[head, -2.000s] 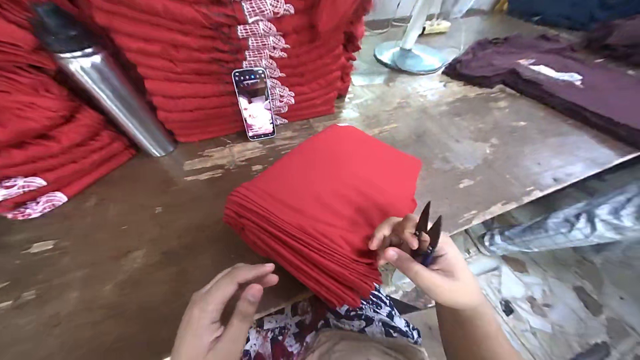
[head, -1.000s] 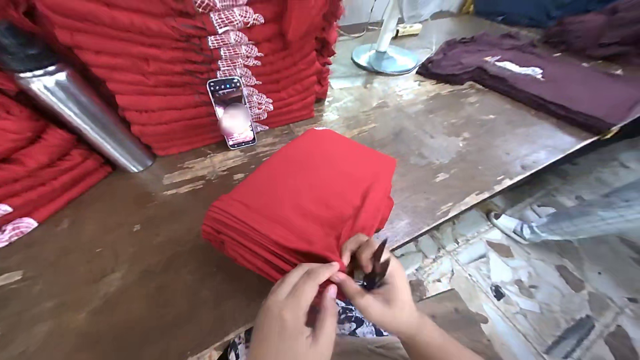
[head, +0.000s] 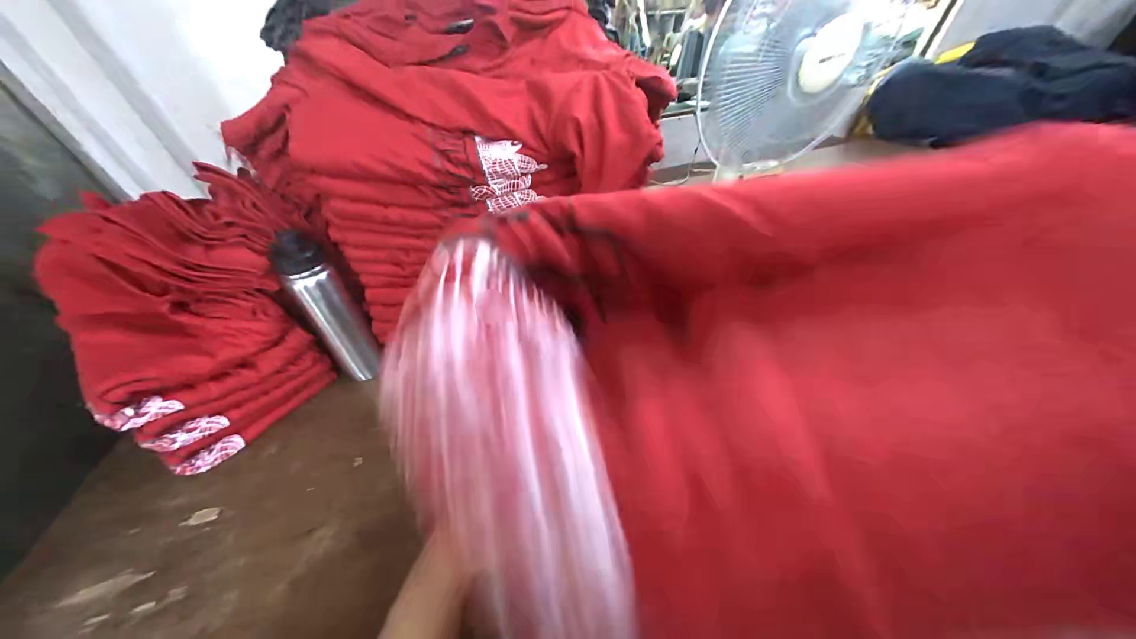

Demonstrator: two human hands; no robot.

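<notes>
A red garment point(head: 870, 382) is raised close to the camera and fills the right half of the view, blurred by motion. Its white-and-red patterned part point(head: 506, 399) hangs down near the middle. At the bottom, part of my left hand or forearm point(head: 435, 581) shows beside this patterned part; the fingers are hidden behind the cloth, so their grip cannot be made out. My right hand does not appear.
Piles of folded red garments stand at the back point(head: 399, 169) and at the left point(head: 177, 328) of the worn table point(head: 266, 532). Between them is a steel bottle point(head: 333, 319) with a black cap. Behind are a fan point(head: 772, 80) and dark blue cloth point(head: 1003, 89).
Red cloth has come up in front of the camera, whereas a folded red stack lay under both hands before. The small snips and my right hand have gone from sight. The view has swung strongly.
</notes>
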